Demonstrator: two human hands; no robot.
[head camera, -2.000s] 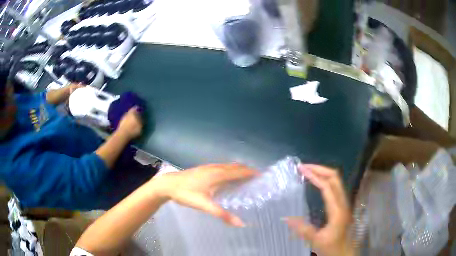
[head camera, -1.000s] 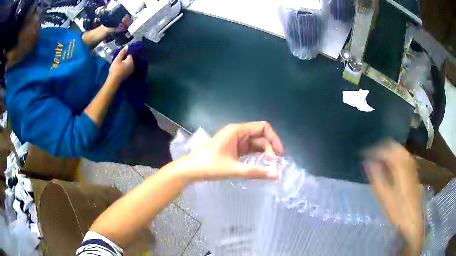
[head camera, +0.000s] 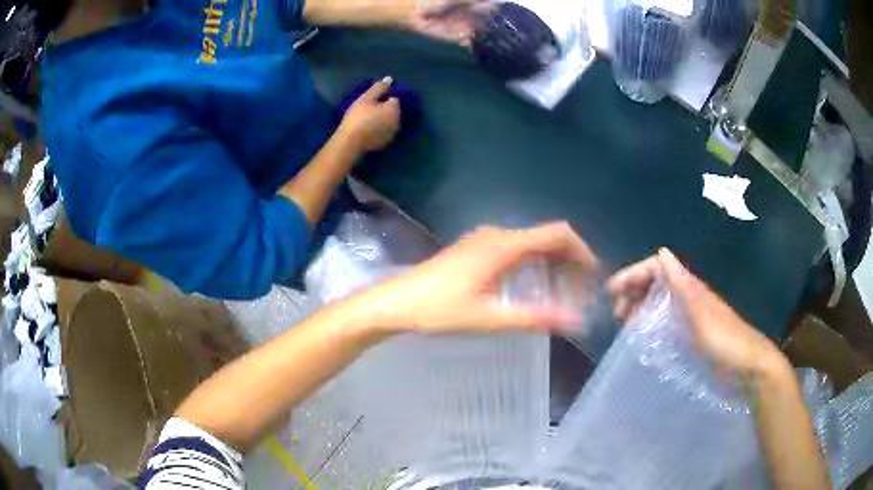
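A clear ribbed air column bag (head camera: 660, 412) hangs in front of me, its top edge spread between my hands. My left hand (head camera: 507, 282), blurred, is curled around the bag's top edge at the centre; its fingertips point right. My right hand (head camera: 704, 321) pinches the bag's top corner a little to the right of it. A gap shows between the left and right parts of the clear plastic. I cannot tell whether these are one bag or two.
A worker in blue (head camera: 182, 144) stands at left, one hand on a black-balled camera (head camera: 515, 40), the other on purple cloth (head camera: 407, 105). A bagged camera (head camera: 643, 48), tape dispenser (head camera: 727, 134) and white tissue (head camera: 728, 195) are on the green bench (head camera: 574, 144). Brown carton (head camera: 105, 373) at lower left.
My hands have come closer together, the right moving left and holding plastic. The plastic now shows a gap. The worker has leaned in and moved a black-balled camera onto the bench.
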